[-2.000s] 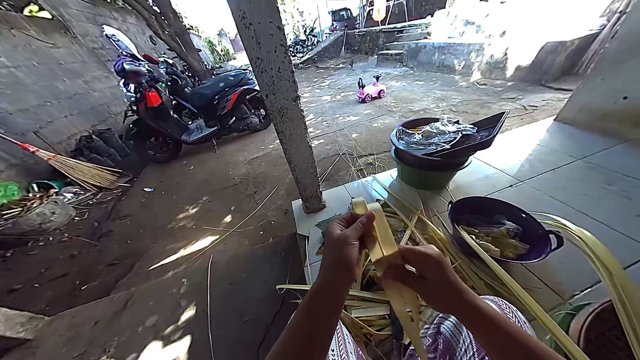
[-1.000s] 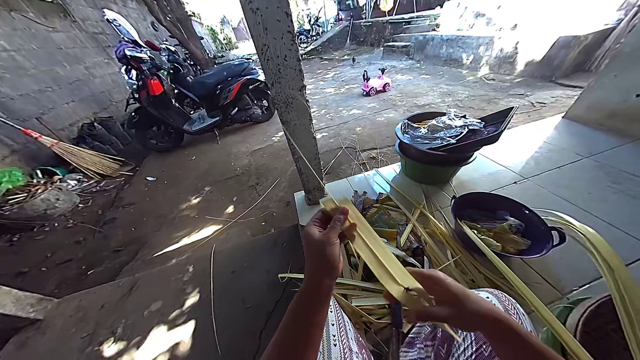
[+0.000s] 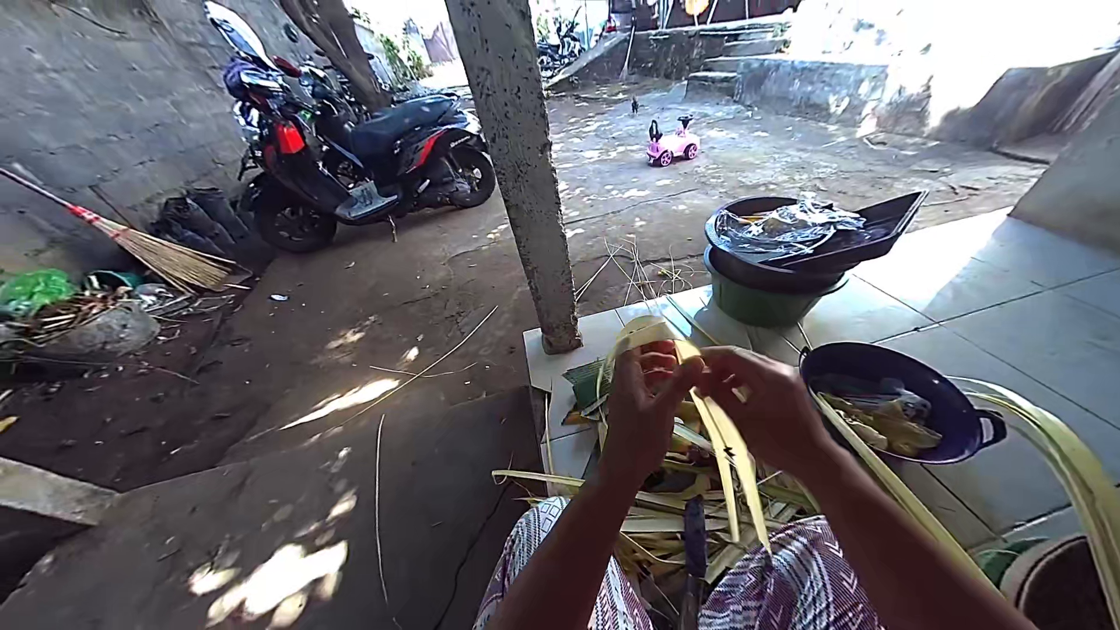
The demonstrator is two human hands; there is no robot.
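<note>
A pale yellow-green palm leaf strip (image 3: 647, 331) curves in a loop above my hands, and its split ends hang below them. My left hand (image 3: 643, 402) grips the strip near the loop, fingers curled. Close against it, my right hand (image 3: 757, 398) pinches the strip where the ends cross. Between my knees stands a knife (image 3: 694, 547) with a dark handle, its lower part hard to make out. Cut palm leaf strips (image 3: 665, 516) lie in a loose pile beneath my hands.
A dark blue pan (image 3: 901, 359) holding leaf pieces and plastic is at the right. Behind it, black trays (image 3: 761, 271) rest on a green basin (image 3: 761, 302). A concrete post (image 3: 525, 175) rises at the tile edge. Long palm fronds (image 3: 1067, 446) arch at the right; a scooter (image 3: 376, 157) stands back left.
The strip was held out long between my spread hands a second ago; now it is bent into a loop. My right hand has moved up beside my left.
</note>
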